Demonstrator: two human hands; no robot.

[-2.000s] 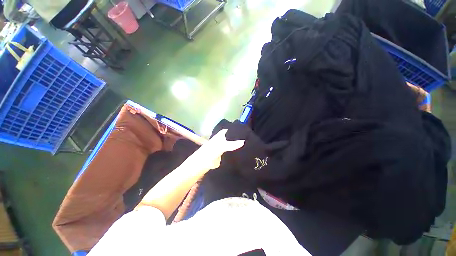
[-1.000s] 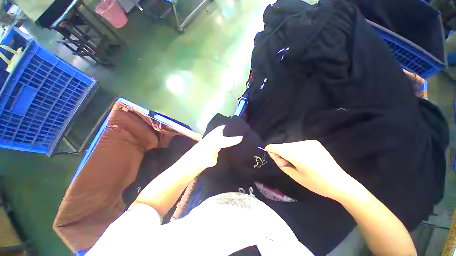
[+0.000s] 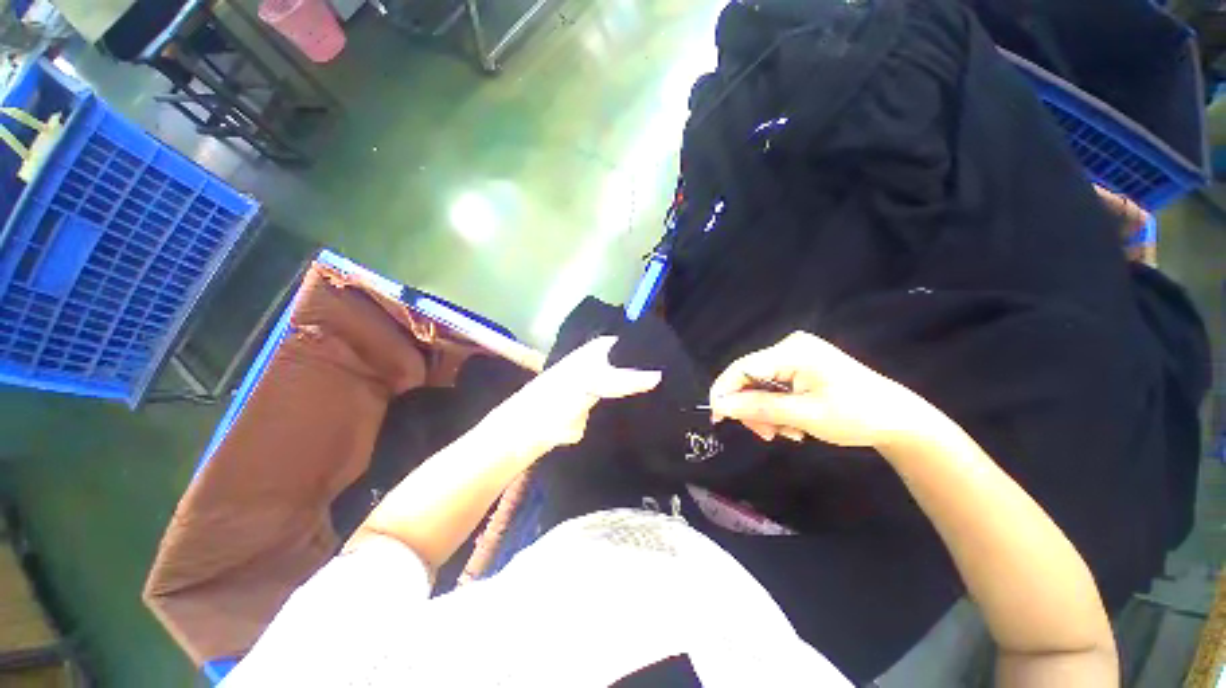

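A black garment [image 3: 632, 450] lies over my lap and against the pile. A small light emblem [image 3: 702, 445] shows on it. My left hand [image 3: 585, 390] holds the garment's cloth left of the emblem, thumb on top. My right hand [image 3: 787, 390] is just above and right of the emblem, fingers closed on a thin pointed tool [image 3: 703, 407] whose tip points left. Most of the tool is hidden in the fingers, so its kind cannot be told.
A large black garment pile [image 3: 861, 255] rises in front and right. A brown-lined crate [image 3: 249, 497] holding black cloth is beside my left arm. A blue crate [image 3: 121, 255] stands far left, a pink bin [image 3: 304, 27] at the top. Another blue crate [image 3: 1123, 148] is top right.
My right hand has come in from out of view and now holds the thin tool near the emblem. Since a second ago its wrist has turned and risen slightly. My left hand keeps its hold.
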